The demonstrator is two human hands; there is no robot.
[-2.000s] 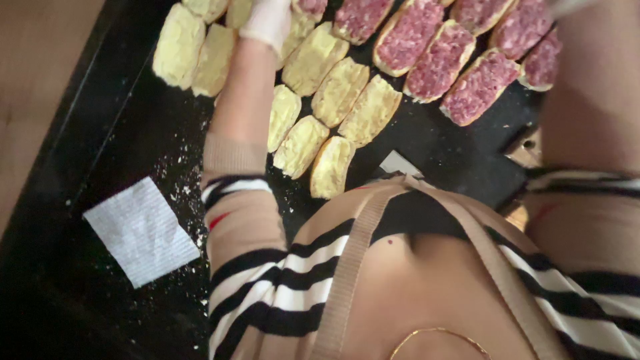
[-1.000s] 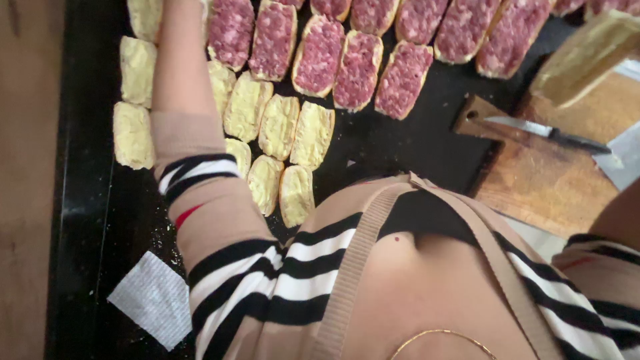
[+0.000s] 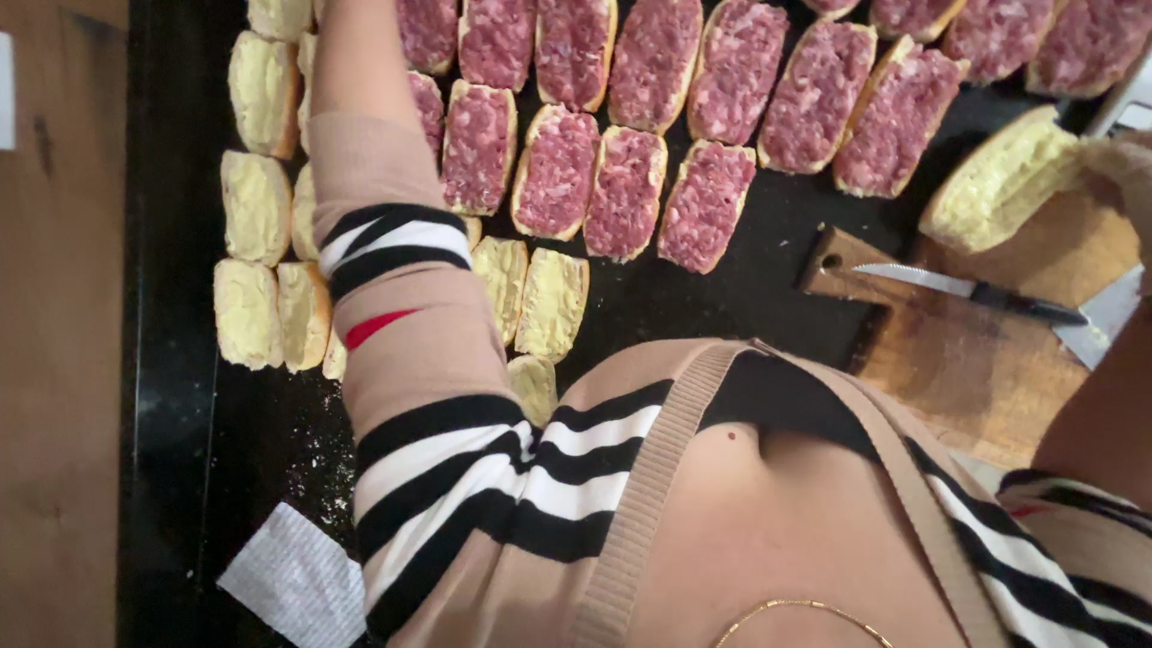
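Observation:
My left arm reaches up past the top edge, so my left hand is out of view. At the right edge my right hand [image 3: 1120, 171], partly cut off and blurred, holds a roll half [image 3: 999, 184] with a pale yellow spread above a wooden cutting board [image 3: 954, 351]. Several roll halves topped with raw minced meat [image 3: 706, 207] lie in rows on the black surface. Spread roll halves without meat [image 3: 247, 313] lie at the left and beneath my left forearm. On the board rests a serrated knife with a black handle [image 3: 1026, 303].
A flat metal blade [image 3: 1102, 315] lies at the board's right side, partly hidden. A folded white paper towel [image 3: 297, 576] lies at the lower left beside scattered crumbs. The black surface [image 3: 171, 405] borders a wooden floor [image 3: 58, 405] at far left.
The view has shifted to the right, bringing the board and knife in. My left hand, partly seen two seconds ago, has left the frame. The held roll half has come lower and upright-slanted near the board.

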